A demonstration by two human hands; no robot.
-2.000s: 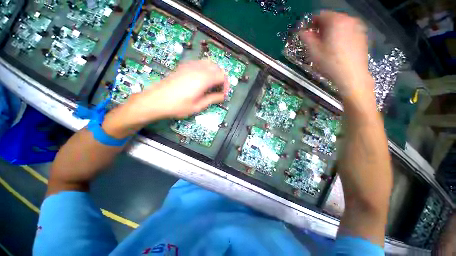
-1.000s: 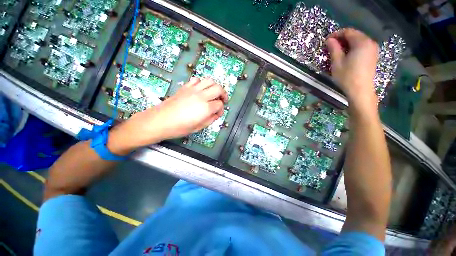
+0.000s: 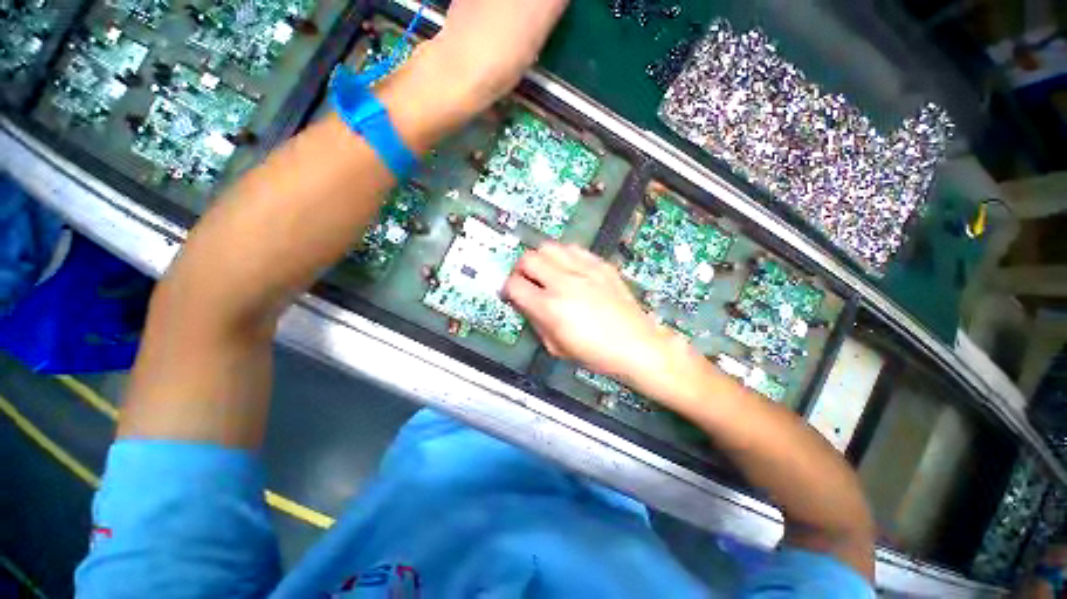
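My right hand [image 3: 576, 307] is over the right edge of a green circuit board [image 3: 474, 276], thumb and fingertips together at its surface; whether a small part is between them cannot be seen. My left hand [image 3: 497, 41] reaches past the conveyor rail at the top, its fingers cut off by the picture's edge. A blue wrist strap [image 3: 377, 126] is on my left wrist. Another circuit board [image 3: 537, 174] lies above the one under my right hand. My left forearm covers part of the boards in the same carrier [image 3: 424, 222].
A large glittering component pile [image 3: 807, 146] lies on the green mat [image 3: 608, 53] beyond the conveyor rail [image 3: 690, 160]. Darker small parts [image 3: 645, 11] lie at the top. More boards [image 3: 193, 125] sit in the left carrier, others [image 3: 777, 311] in the right one.
My right hand has moved from the component pile down to the lower board. My left hand has moved from the boards up past the rail. The carriers sit slightly further right.
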